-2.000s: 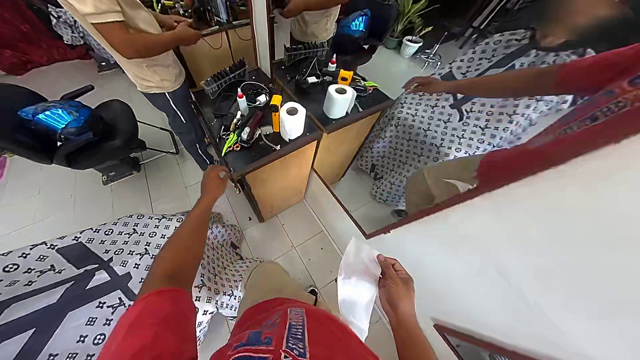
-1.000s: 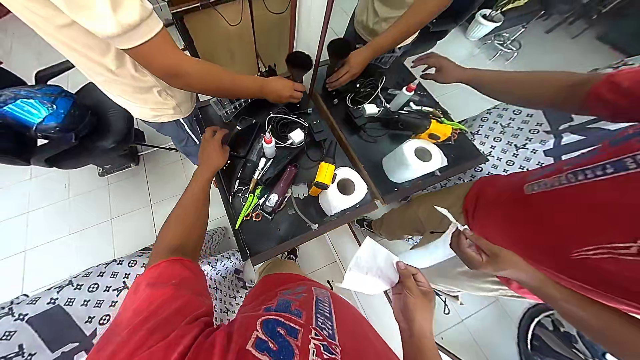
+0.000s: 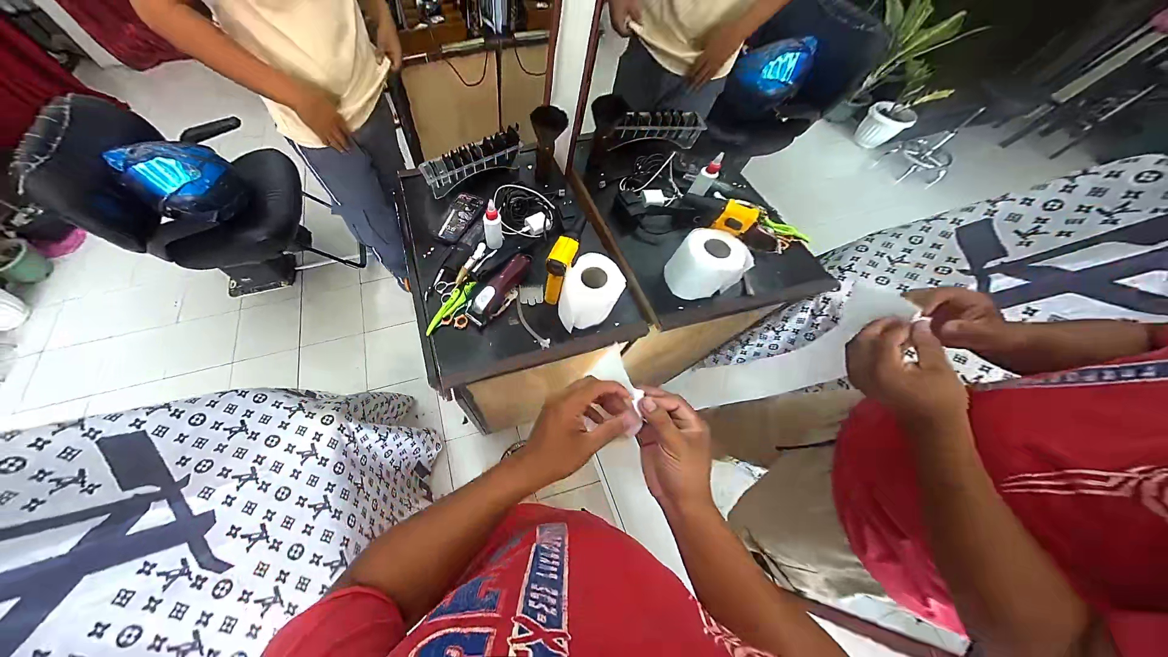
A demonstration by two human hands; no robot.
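Observation:
My left hand (image 3: 584, 427) and my right hand (image 3: 673, 440) meet in front of my chest, both pinching a piece of white tissue paper (image 3: 613, 367). Part of the paper is hidden by the fingers. Beyond them, a tissue roll (image 3: 591, 294) stands on the black counter top (image 3: 484, 351). Left of the roll lie a yellow device (image 3: 560, 266), a maroon hair clipper (image 3: 500, 288), green-handled scissors (image 3: 449, 308) and a white squeeze bottle with a red tip (image 3: 493, 226). Behind these are a coiled cable (image 3: 522, 208) and a rack of clipper guards (image 3: 470, 162).
A mirror along the right reflects the counter and my hands. A person in a cream shirt (image 3: 301, 64) stands behind the counter's left side. A black barber chair (image 3: 265, 201) holds a blue helmet (image 3: 173, 178). A patterned cape (image 3: 301, 474) spreads at lower left.
My left hand has left the counter's edge and come to the paper in my right hand. The other person's hand has withdrawn from the counter. The view has shifted.

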